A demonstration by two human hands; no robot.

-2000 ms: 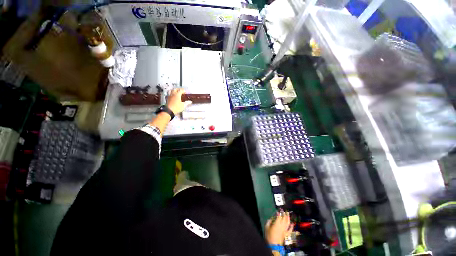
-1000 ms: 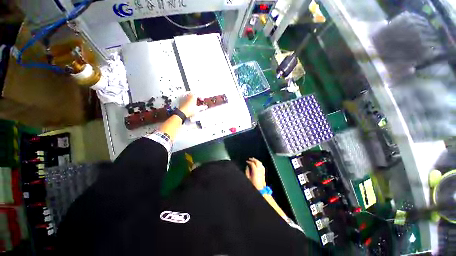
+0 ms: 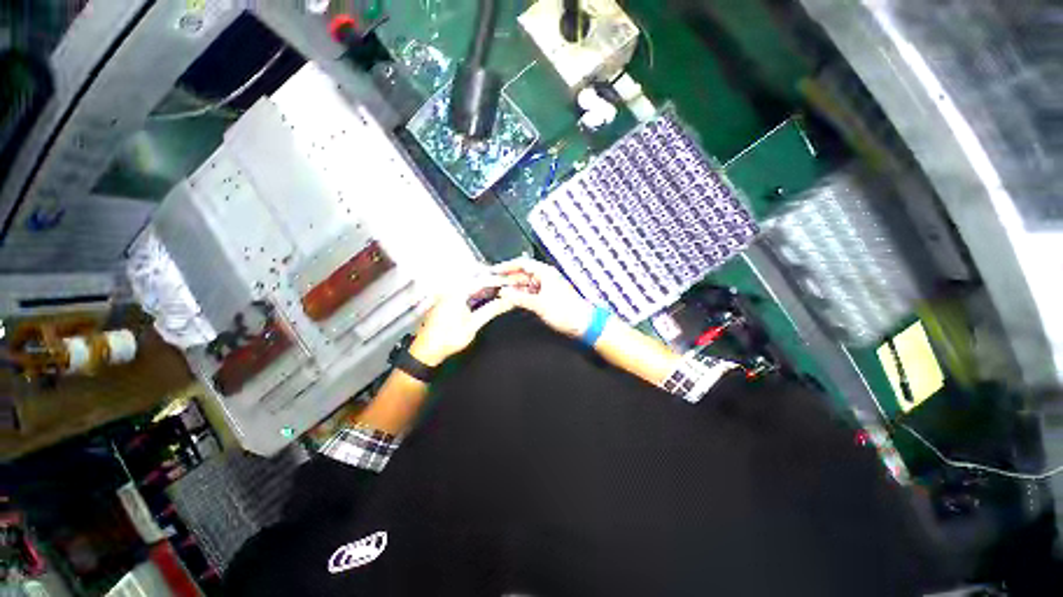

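Note:
My left hand (image 3: 452,322), with a black wristband, and my right hand (image 3: 560,306), with a blue wristband, meet in front of my chest beside the machine bed's near corner. A small dark workpiece (image 3: 483,297) shows between my left fingers. My right fingertips touch the left hand. Blur hides the part's exact shape, and I cannot tell whether the right hand also grips it. Two red-brown dispensing jigs lie on the white machine bed (image 3: 434,239): one (image 3: 347,281) nearer my hands, the other (image 3: 252,357) farther left with black parts beside it.
A filled blister tray (image 3: 647,216) lies right of my hands. Beyond are a small parts box (image 3: 476,146) and a beige box (image 3: 579,41). A toggle-clamp fixture (image 3: 711,332), partly covered by my sleeve, clear trays (image 3: 833,251) and yellow paper (image 3: 912,365) are at right.
My left hand has left the jig on the machine bed and moved towards my body. My right hand has risen to meet it. The view has turned and shifted towards the bench.

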